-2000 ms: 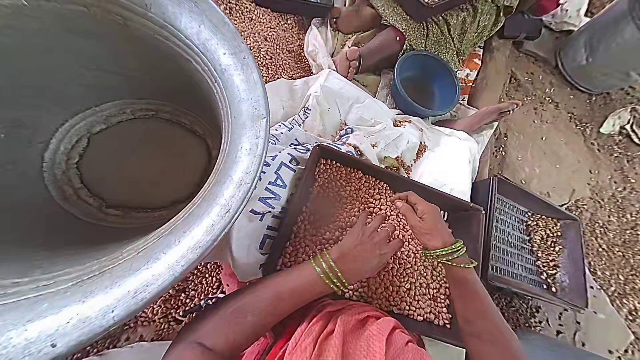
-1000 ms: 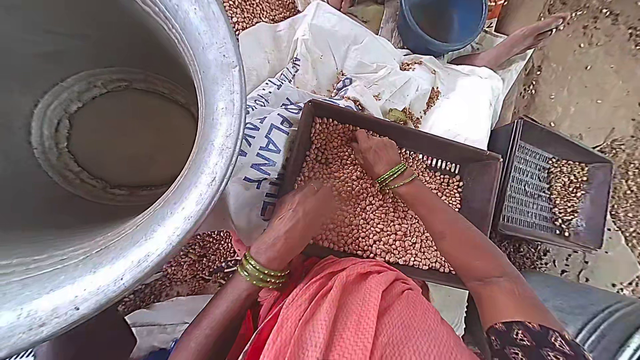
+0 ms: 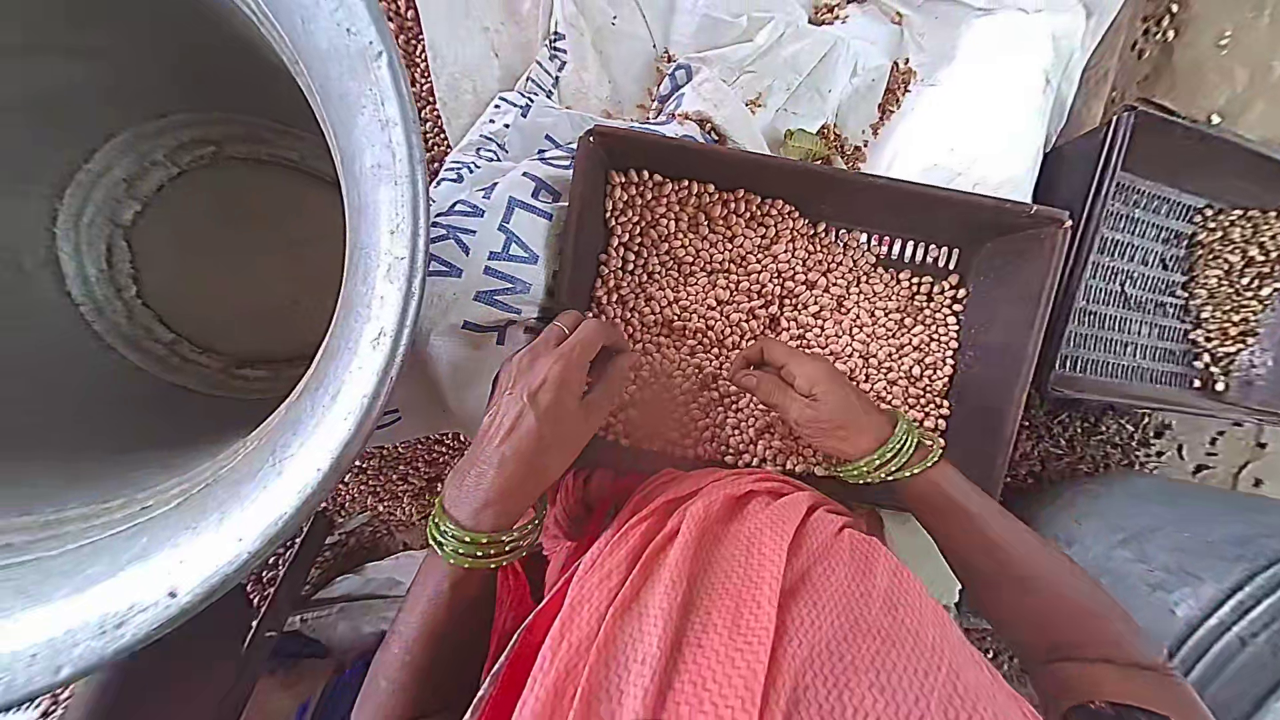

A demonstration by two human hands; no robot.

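A dark plastic tray (image 3: 1010, 260) with a slotted bottom rests at my lap, covered with a layer of reddish-brown nuts or seeds (image 3: 740, 280). My left hand (image 3: 550, 400), with a ring and green bangles, is over the tray's left edge, fingers bent and partly blurred; whether anything is between them cannot be told. Over the middle of the nuts is my right hand (image 3: 810, 395), its thumb and forefinger curled close together. Any small piece in that pinch is hidden.
A large metal pot (image 3: 385, 300) fills the left side. A second slotted tray (image 3: 1130, 270) with darker nuts stands at the right. A printed white sack (image 3: 480, 250) lies behind, and a grey metal vessel (image 3: 1130, 540) is at lower right.
My right hand has moved from the far part of the nuts toward the near middle. My left hand has moved to the tray's left edge. The view has shifted.
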